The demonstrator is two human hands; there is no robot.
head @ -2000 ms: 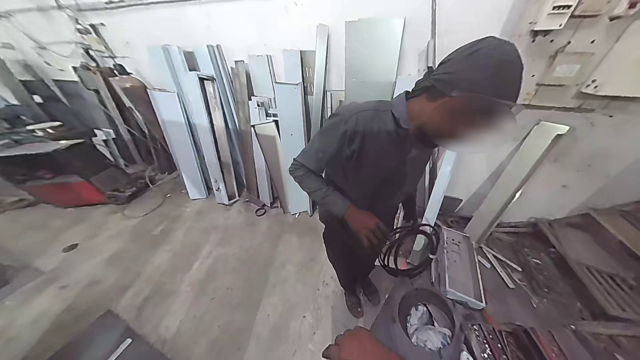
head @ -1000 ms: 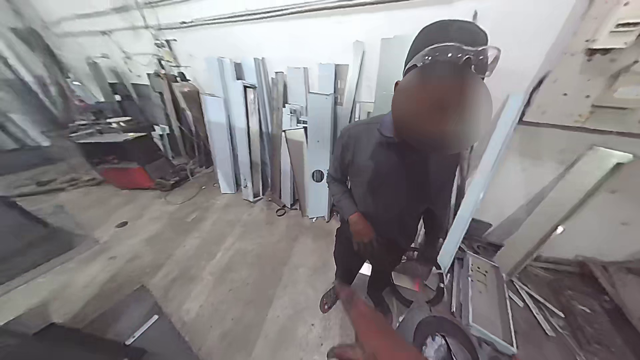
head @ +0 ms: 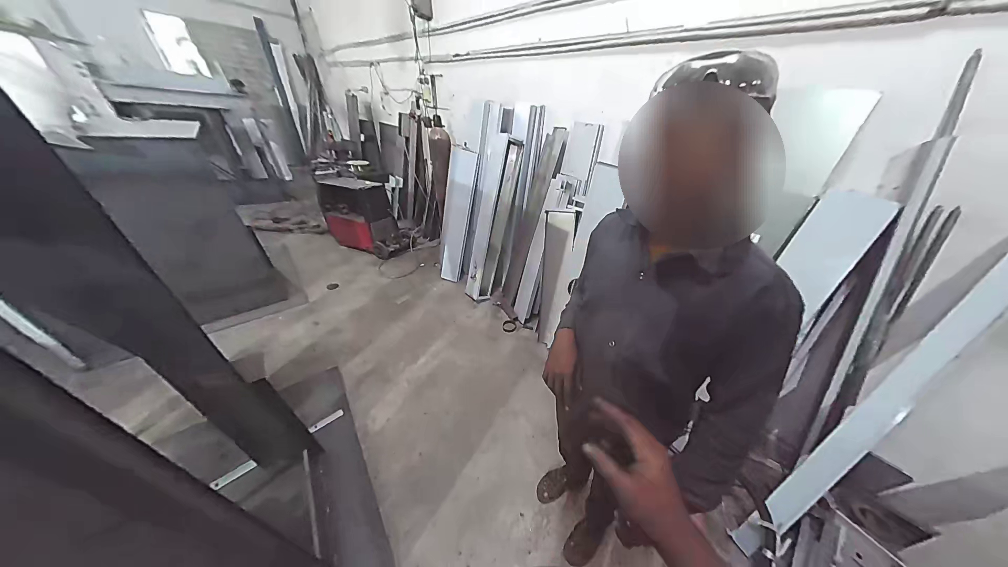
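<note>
My right hand [head: 638,465] is raised at the lower centre right, its fingers apart and nothing between them. Behind it stands a person in a dark shirt [head: 669,339], facing me, with safety glasses [head: 756,71] up on a dark cap. One hand of this person [head: 561,362] hangs beside the body; the other is mostly hidden low at the right. My left hand is out of the picture.
Metal panels [head: 461,213] lean on the back wall, and a long pale strip [head: 890,417] slants at the right. A black and red machine [head: 350,220] stands on the floor. Dark metal sheets [head: 157,315] fill the left side.
The view has swung left. My right hand has risen further into view with its fingers spread. The person looked down to the side two seconds ago and now faces me.
</note>
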